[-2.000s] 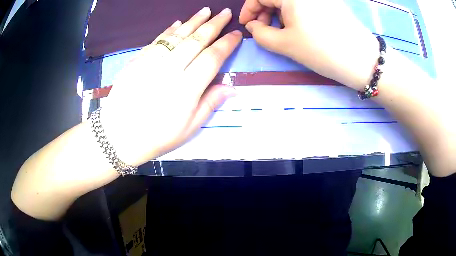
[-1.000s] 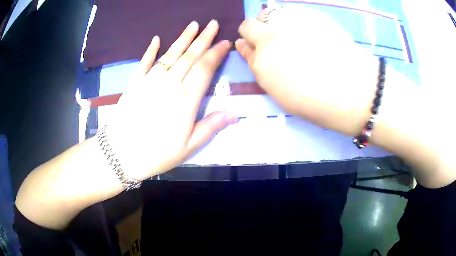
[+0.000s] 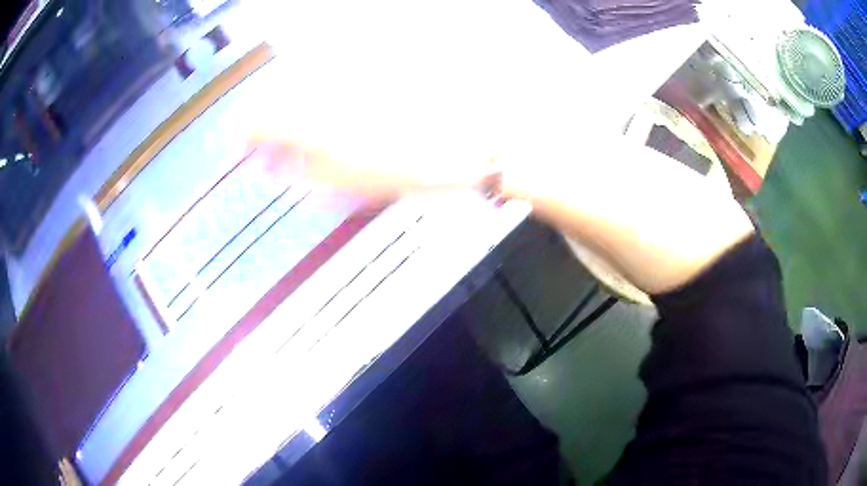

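A dark maroon fabric panel lies on the clear bluish sewing template at the left. A dark red strip and a brown tape band run diagonally along the template. My right hand is over the template, right of the panel. It is blurred and washed out by glare, so its fingers and anything in them cannot be made out. Only a small skin-coloured bit of my left hand shows at the bottom left edge, below the panel.
A dark folded fabric stack lies at the top right, beyond a strongly overexposed white surface. A pale green fan stands at the far right. A dark rectangular item lies on a pale rounded surface. Green floor shows at the right.
The view has swung right, so the template and panel now sit at the left. My right hand has left the panel's edge. My left hand is almost out of the picture.
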